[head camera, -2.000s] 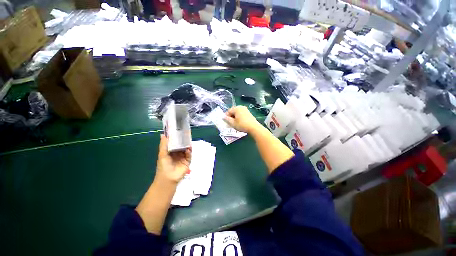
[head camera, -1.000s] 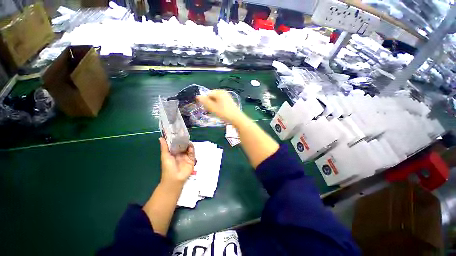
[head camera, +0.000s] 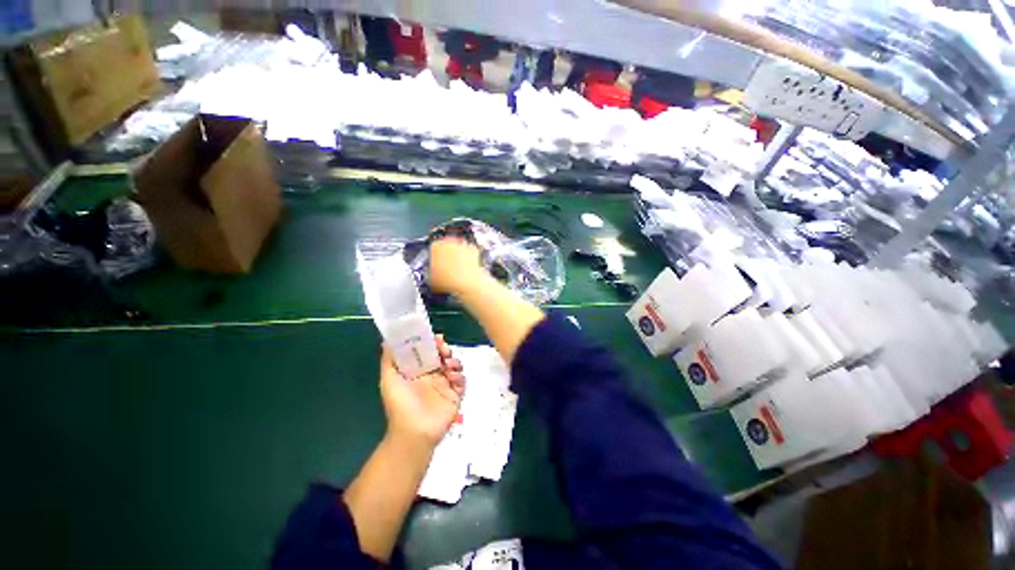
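My left hand (head camera: 421, 399) holds a white open carton (head camera: 403, 317) by its near end, tilted with its far end raised. My right hand (head camera: 454, 267) is just right of the carton's far end, over the clear plastic bag (head camera: 532, 265) with dark items. Its fingers are blurred and partly hidden, so I cannot tell if they grip anything. A fanned pile of flat white cartons (head camera: 486, 429) lies on the green belt, right of my left hand. My right forearm covers the spot where the small paper slips lay.
Open white cartons (head camera: 799, 418) stand in rows at right, above a red crate (head camera: 966, 436). A brown box (head camera: 212, 200) stands open at left, beside dark bagged items (head camera: 84, 234). A white oval piece (head camera: 591, 220) lies at the far side. White bagged goods (head camera: 445, 111) are piled behind.
My right hand has moved left from the paper slips to the bag beside the carton. The carton in my left hand is turned and tilted differently. The whole view has shifted.
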